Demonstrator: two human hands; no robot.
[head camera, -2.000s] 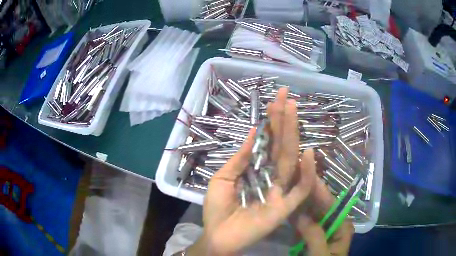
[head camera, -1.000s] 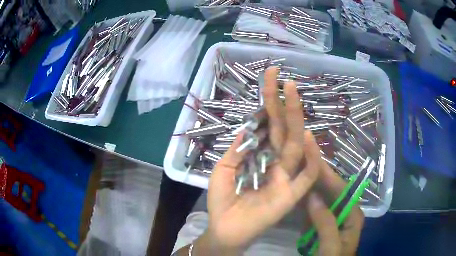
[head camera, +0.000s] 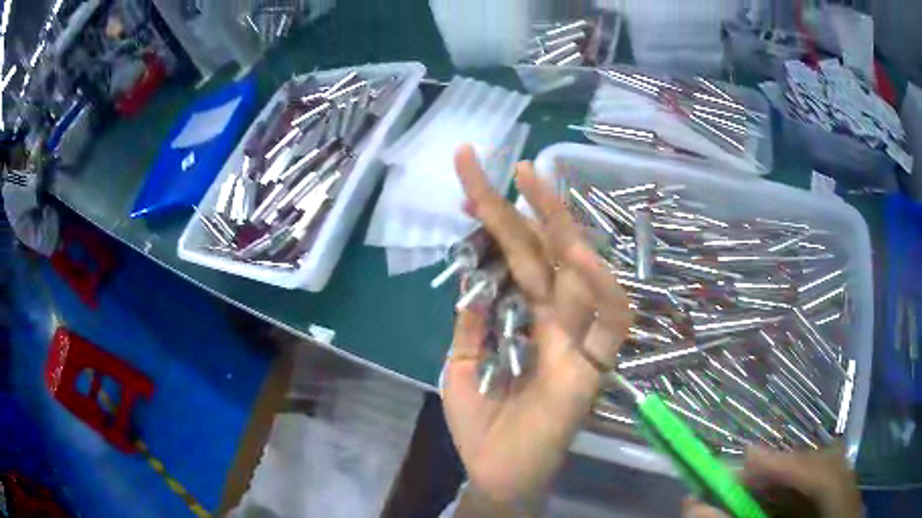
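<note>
My left hand (head camera: 536, 334) is palm up over the left edge of the main white bin (head camera: 859, 304). It holds several slim metal cylinders (head camera: 513, 326) with thin shafts pointing toward me. My right hand (head camera: 794, 486), blurred and partly cut off by the bottom edge, holds a green-handled tool (head camera: 698, 457). The tool's thin tip points up and left, close to the side of my left hand. The main bin is full of silver tubes.
A second white bin (head camera: 192, 248) of tubes stands left, beside translucent sleeves (head camera: 435, 172). A blue folder (head camera: 162, 182) lies farther left. Behind are a shallow clear box (head camera: 763, 152) and a heap of printed packets (head camera: 844, 106). A blue tray (head camera: 905, 263) is at right.
The bins have shifted right and slightly down in view. My left hand has moved from over the main bin toward its left edge. My right hand and the green tool have moved right, away from it.
</note>
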